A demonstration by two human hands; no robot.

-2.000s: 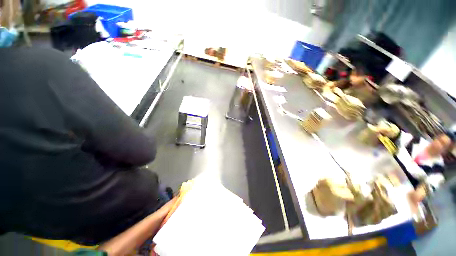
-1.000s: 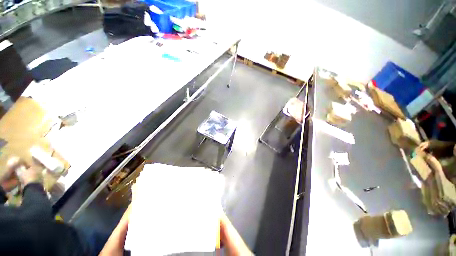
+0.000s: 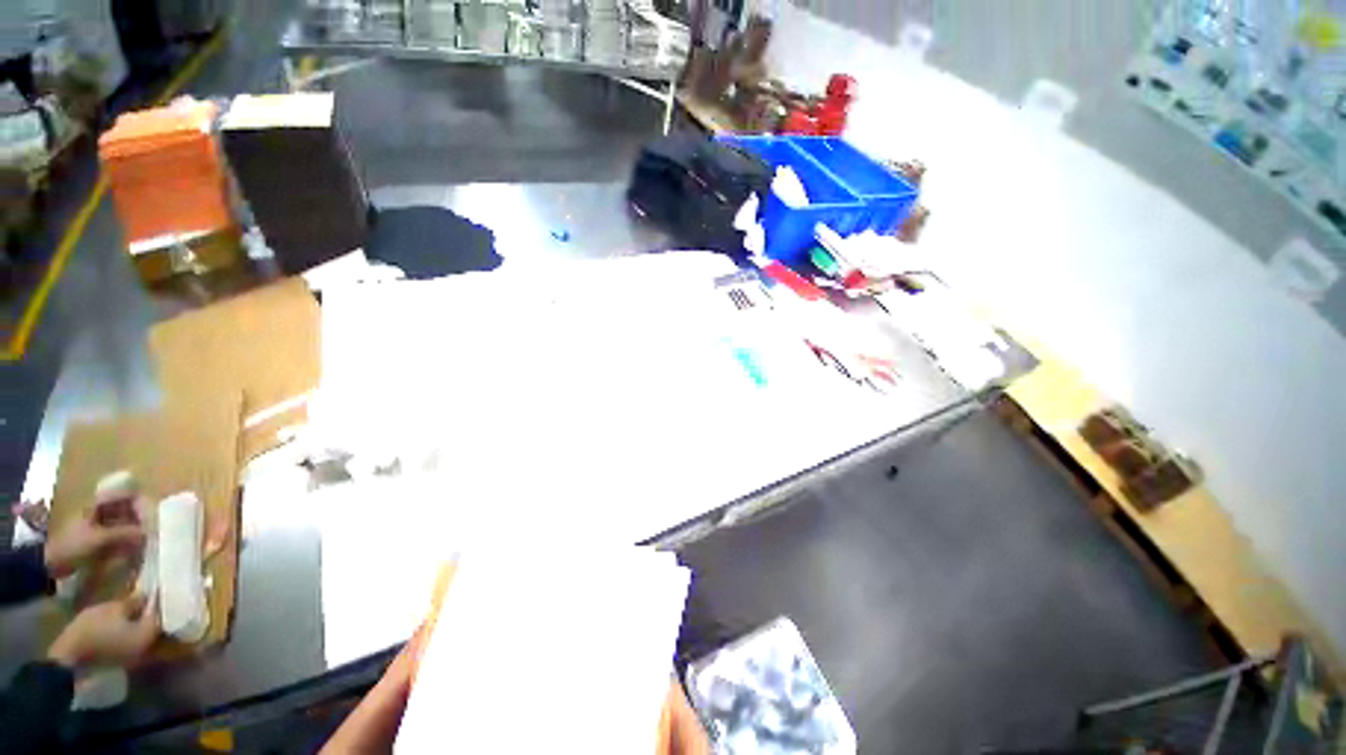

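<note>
A squared stack with a plain white sheet on top is held low in front of me, cut off by the bottom edge. A thin orange edge shows at its left side. My left hand grips the left side of the stack. My right hand is at its right side, mostly hidden by it and cut off by the frame. The fingers under the stack are hidden.
A table with white covering lies ahead. Blue bins, a black heap, orange stack and dark stack are beyond. Another person's hands work on cardboard at left. A stool stands lower right.
The view has swung left, from the aisle between two tables to the white-covered table. The right-hand table has left view. The stack stays in both my hands.
</note>
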